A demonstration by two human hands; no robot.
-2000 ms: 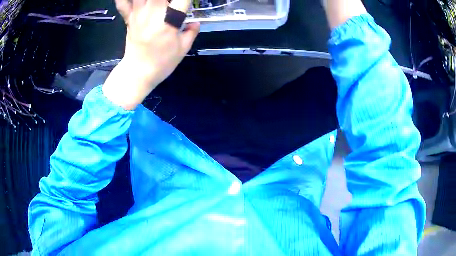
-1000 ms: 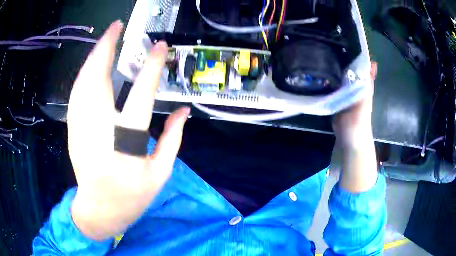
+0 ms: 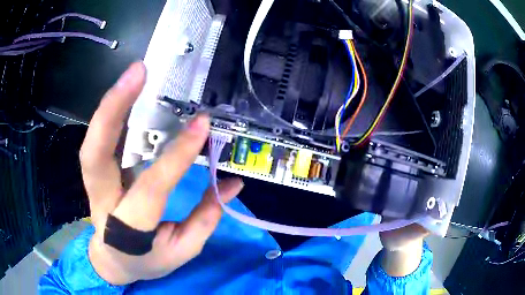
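Note:
The white housing point(image 3: 464, 115) is tilted and held up in front of me, its open inside facing me. The power supply board point(image 3: 253, 155) with yellow parts sits along its near edge, beside a round black part point(image 3: 380, 187). A lilac-white lead point(image 3: 299, 229) loops from the board's left end to the right corner. A thin wire harness point(image 3: 358, 86) with a white plug rises from the middle. My left hand point(image 3: 155, 201), with a black band, has its fingers spread at the near left corner. My right hand point(image 3: 406, 239) grips the near right corner from below, mostly hidden.
Lilac-white lead wires point(image 3: 80, 39) with white ends stick out from the left stack. A black looped part point(image 3: 506, 75) lies on the dark mat at right. More wires show at the lower right edge. My blue clothing is below the housing.
The housing has come from the far side toward me, then tilted so more of its inside shows. The lilac-white lead hangs lower. My left hand has moved slightly down.

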